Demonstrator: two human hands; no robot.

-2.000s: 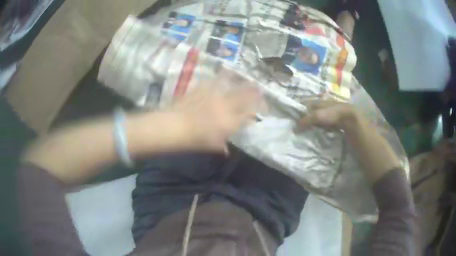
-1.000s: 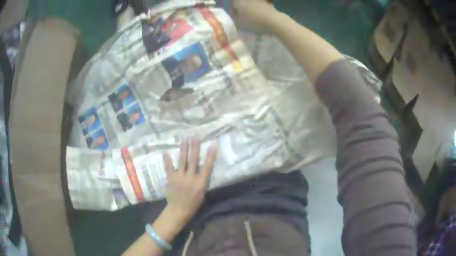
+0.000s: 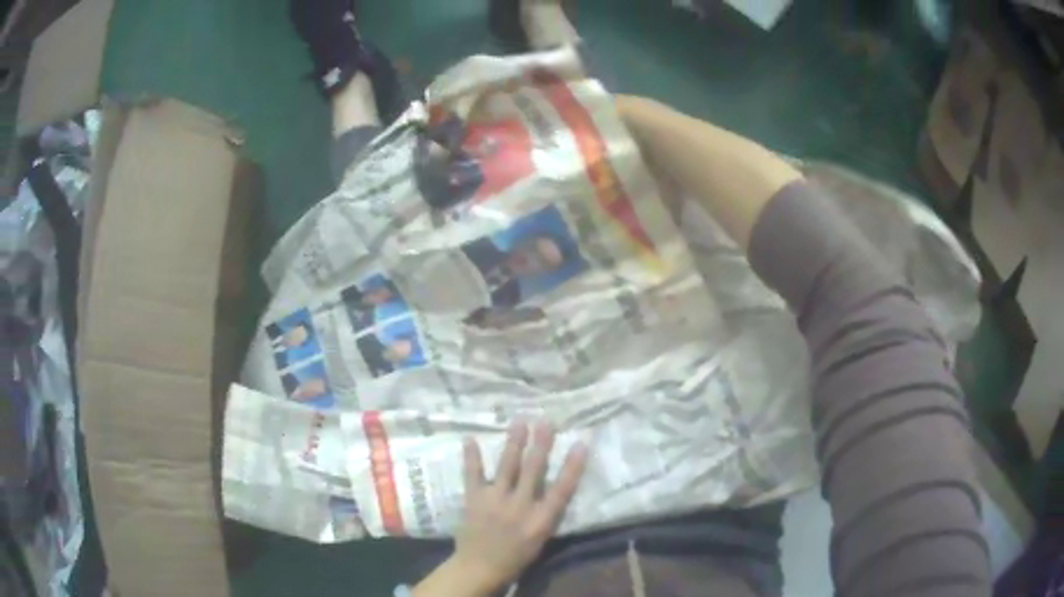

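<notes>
A large crumpled newspaper [image 3: 583, 338] with blue portrait photos and red-orange stripes lies spread over my lap. Its near edge is folded over into a band. My left hand [image 3: 513, 501] lies flat on this band with the fingers spread, holding nothing between them. My right forearm reaches over the right part of the paper to its far edge. My right hand is hidden behind the raised far part of the newspaper, so its grip does not show. Anything inside the paper is hidden.
At left, a long carton's brown flap [image 3: 158, 350] is folded outward, with crumpled paper [image 3: 41, 338] and a black strip beside it. Brown blanks [image 3: 1009, 222] lie at right on the green floor [image 3: 747, 105]. My feet in dark shoes [image 3: 333, 53] are at the top.
My left hand moved from above the paper to flat on its near band. My right arm reached forward, and its hand went behind the far edge. The paper now spreads wider across my lap.
</notes>
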